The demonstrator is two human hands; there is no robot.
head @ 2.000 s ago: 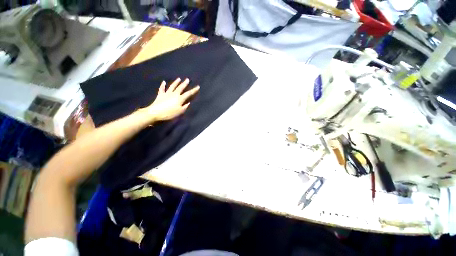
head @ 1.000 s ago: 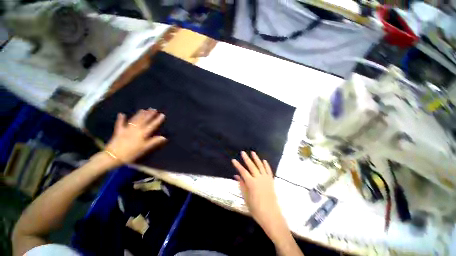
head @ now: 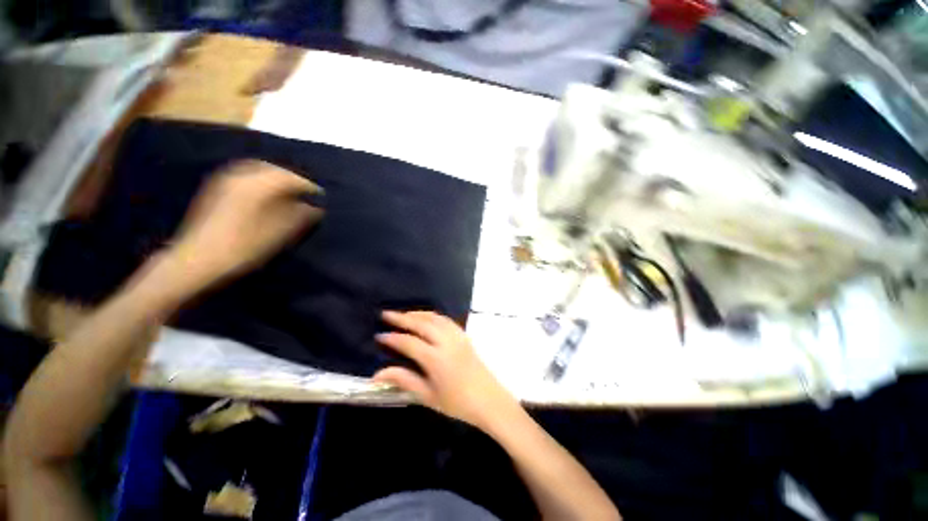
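A black garment piece lies spread on the white table, its right edge left of the sewing machine. My left hand is over the cloth's middle left, blurred, with its fingers curled; whether it pinches cloth or holds anything cannot be told. My right hand rests at the cloth's front right corner with fingers apart, palm down. Thread snips lie on the table right of my right hand.
Black-handled scissors and a dark-handled tool lie beside the machine. A blue bin with scraps is below the table's front edge. Grey cloth hangs behind the table.
The view has shifted right. My left hand has moved up over the cloth and its fingers have curled. My right hand, absent two seconds ago, remains at the cloth's front right.
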